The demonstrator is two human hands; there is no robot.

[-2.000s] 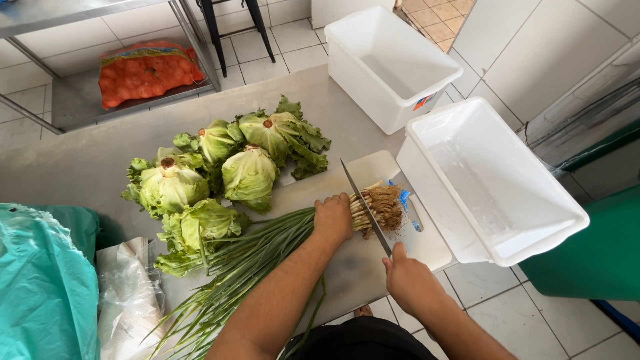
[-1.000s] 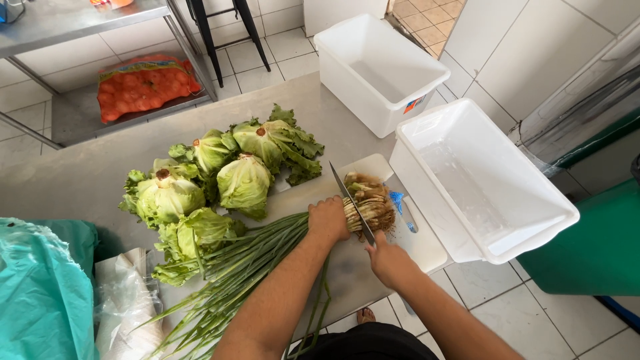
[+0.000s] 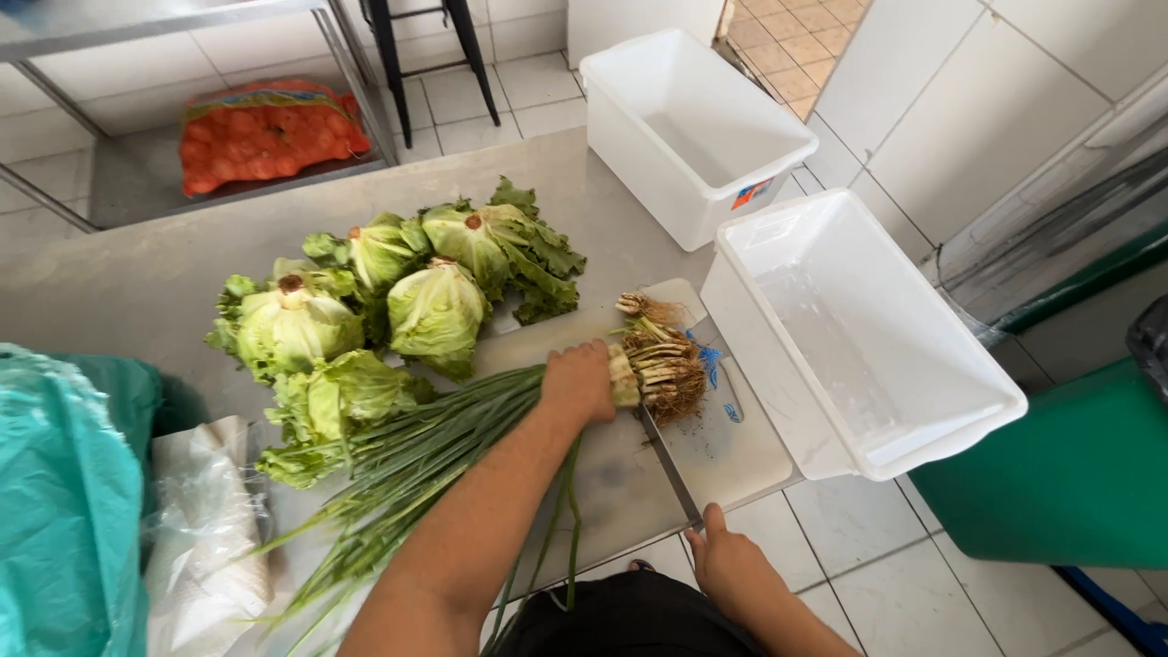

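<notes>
My left hand [image 3: 578, 383] grips a bunch of green onions [image 3: 438, 438] near its white ends, over a white plastic cutting board [image 3: 611, 502]. The long green leaves spread toward the lower left. Just right of the bunch lie the severed root ends [image 3: 671, 374], brown and dirty. My right hand [image 3: 735, 561] holds a long kitchen knife [image 3: 673, 474] by its handle, the blade flat along the board with its tip by the cut ends. Several heads of lettuce [image 3: 438, 315] sit behind and left of the onions.
Two white plastic tubs [image 3: 698, 119] [image 3: 862, 328] stand at the right of the steel table [image 3: 119, 274]. At the left are a teal plastic bag [image 3: 64, 493] and a clear bag [image 3: 208, 547]. A red mesh sack [image 3: 274, 137] rests on a low shelf. A green bin [image 3: 1058, 465] stands at right.
The knife has gone through the onion bunch, and the root ends now lie apart from it. My right hand has moved toward me with the knife. My left hand still grips the bunch.
</notes>
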